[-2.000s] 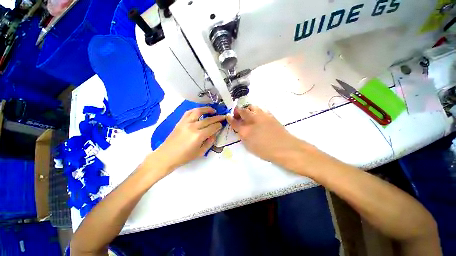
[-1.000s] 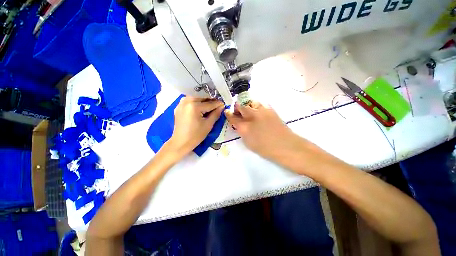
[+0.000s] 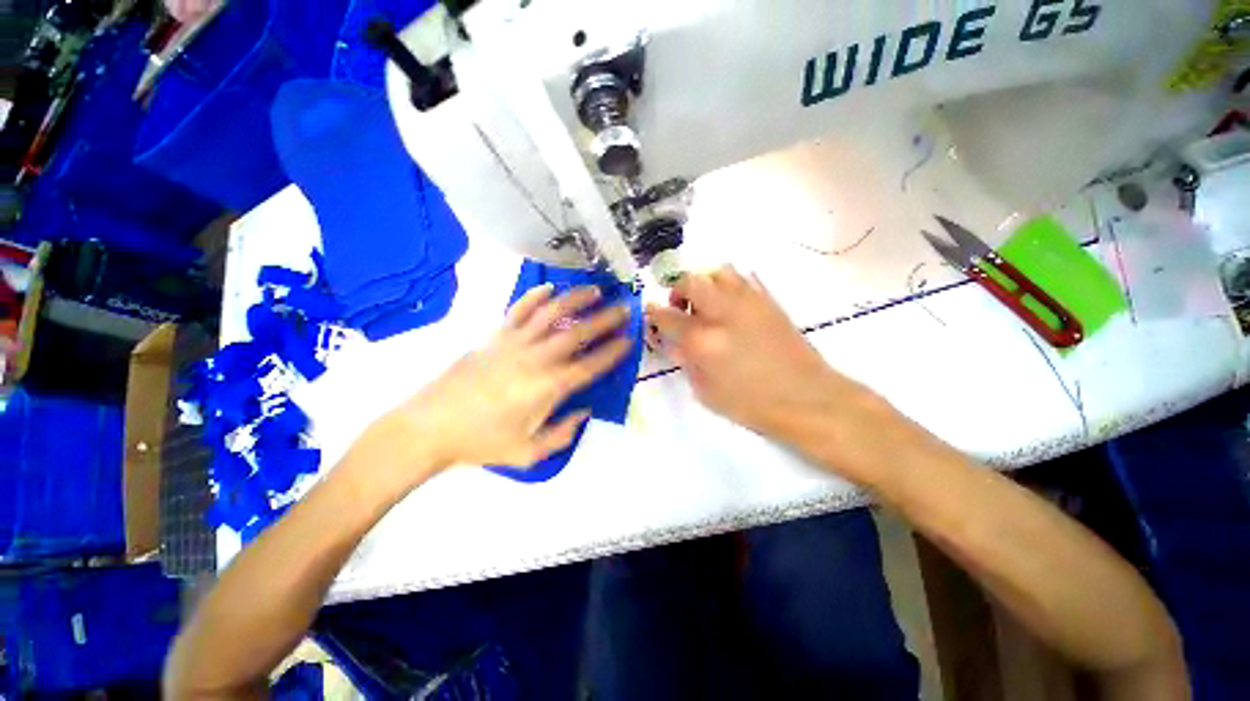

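Note:
A blue panel (image 3: 603, 390) lies on the white table under the head of the sewing machine (image 3: 768, 96). My left hand (image 3: 528, 377) rests on the panel with fingers spread, pressing it flat; the panel's edges show around the hand. My right hand (image 3: 727, 336) is at the panel's right edge beside the presser foot, with fingertips bent together. The fingers hide whether it pinches the panel or a strap tab. The needle area is partly hidden by the machine head and hands.
A panel stack (image 3: 370, 206) lies left of the machine. A loose strap tab pile (image 3: 261, 397) covers the table's left edge. Red-handled snips (image 3: 1012, 288) lie right of the needle, on a green pad (image 3: 1076, 274). Blue cloth surrounds the table.
The panel has turned, its rounded end now nearer the table's front edge. My left hand has gone from pinching near the needle to lying spread on it. My right hand has shifted slightly right.

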